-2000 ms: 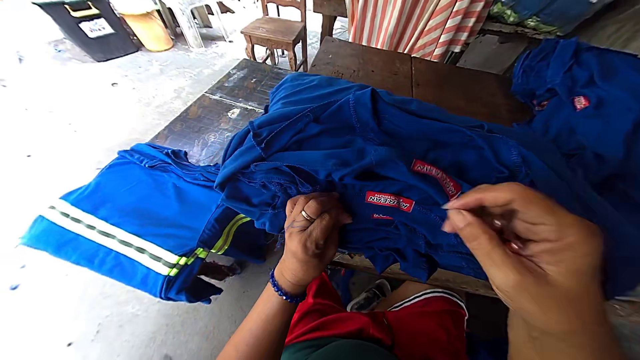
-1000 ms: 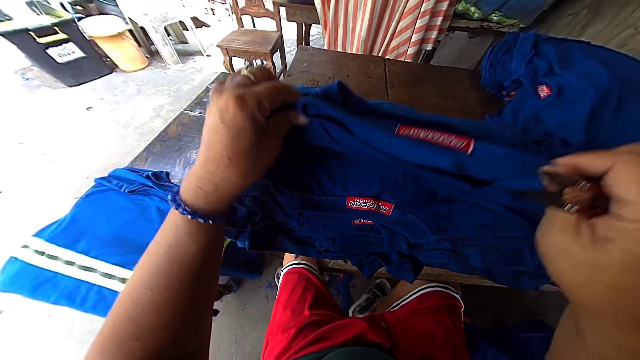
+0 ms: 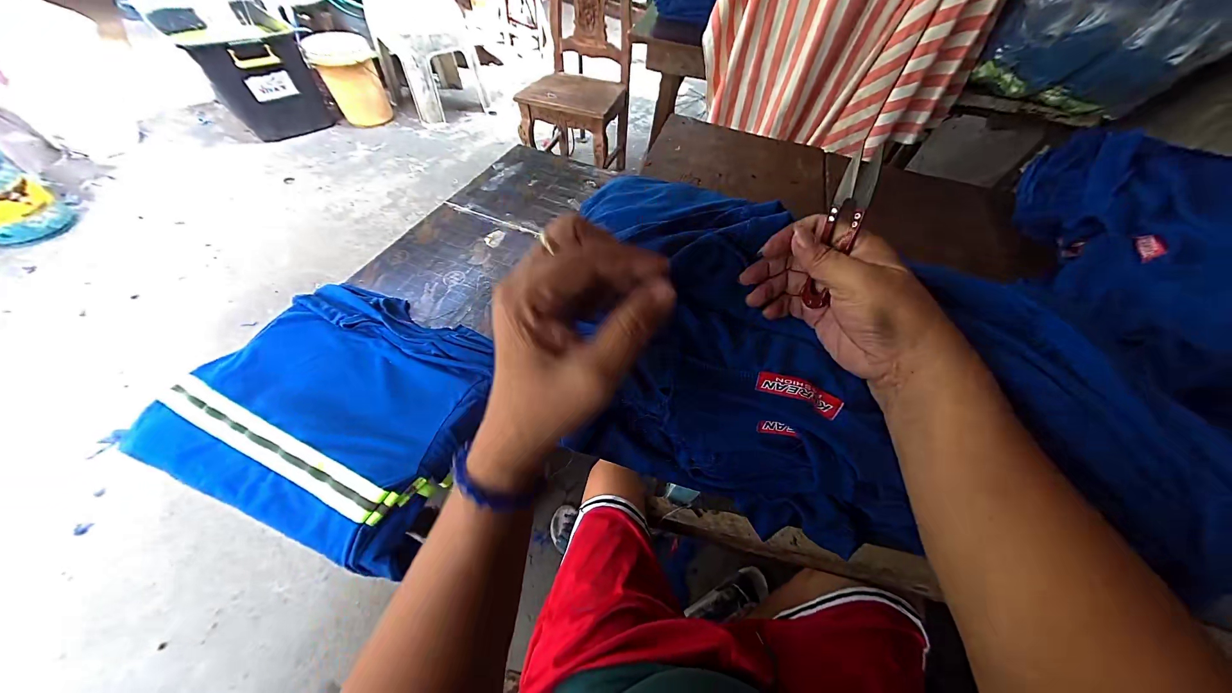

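My right hand (image 3: 847, 298) holds a pair of small scissors (image 3: 849, 207) loosely against the palm, their pointed blades apart and directed up and away from me. My left hand (image 3: 577, 337) is raised over the near garments, blurred, its fingers curled towards the thumb; I see nothing in it. Beneath both hands lie dark blue garments (image 3: 712, 414) in a rumpled stack, with red labels (image 3: 799, 395) that bear writing. At the left, a brighter blue garment (image 3: 356, 385) with a white and grey band and yellow-green edging drapes over the table's side.
The dark wooden table (image 3: 433, 241) extends under the garments. More blue garments (image 3: 1136, 231) are heaped at the right. Beyond stand a wooden chair (image 3: 573, 96), a black bin (image 3: 260, 87), a yellow bucket (image 3: 351, 82), a white plastic chair (image 3: 423, 48) and a striped cloth (image 3: 828, 67).
My left hand has come down from the garments' far edge. My right hand has moved inward from the right with the scissors. The upper garment, held up a second ago, lies lower.
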